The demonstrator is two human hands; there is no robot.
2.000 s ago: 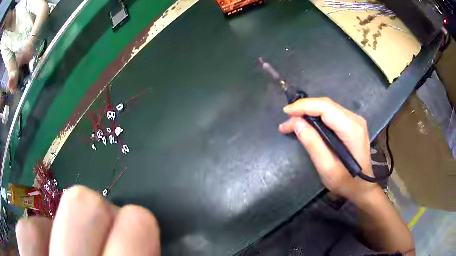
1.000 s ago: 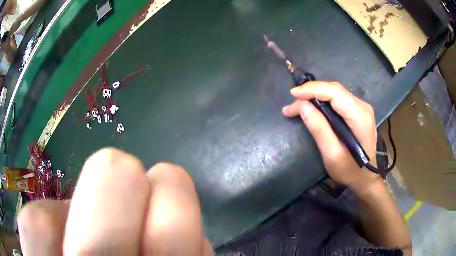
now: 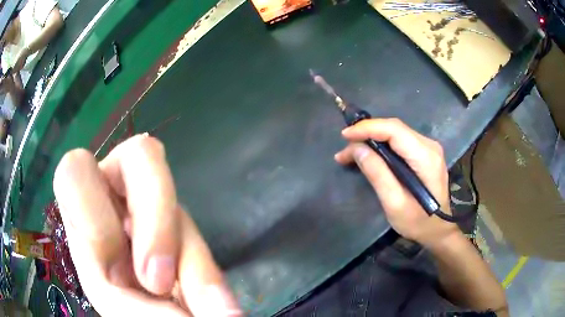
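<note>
My right hand (image 3: 406,176) holds a soldering iron (image 3: 402,168) by its black handle, over the right part of the dark green bench mat (image 3: 260,155). The iron's thin tip points up and left, and its black cord trails behind my hand. My left hand (image 3: 139,229) is large and close to the camera at the lower left, fingers curled. Nothing shows between its fingers, but its inner side is partly hidden. It covers most of the small wired components; a few thin red wires show above it.
A red wire bundle (image 3: 62,254) and a yellow-red box (image 3: 32,246) lie at the left edge. A phone unit (image 3: 111,67) sits on the green conveyor (image 3: 139,52). An orange-red box (image 3: 280,8) is at the far side. Stained cardboard (image 3: 455,52) lies upper right. Another person (image 3: 31,37) is upper left.
My left hand has risen and turned, now covering the scattered components. The phone unit has shifted down and left along the conveyor. My right hand keeps the iron in much the same pose; the camera view shifted.
</note>
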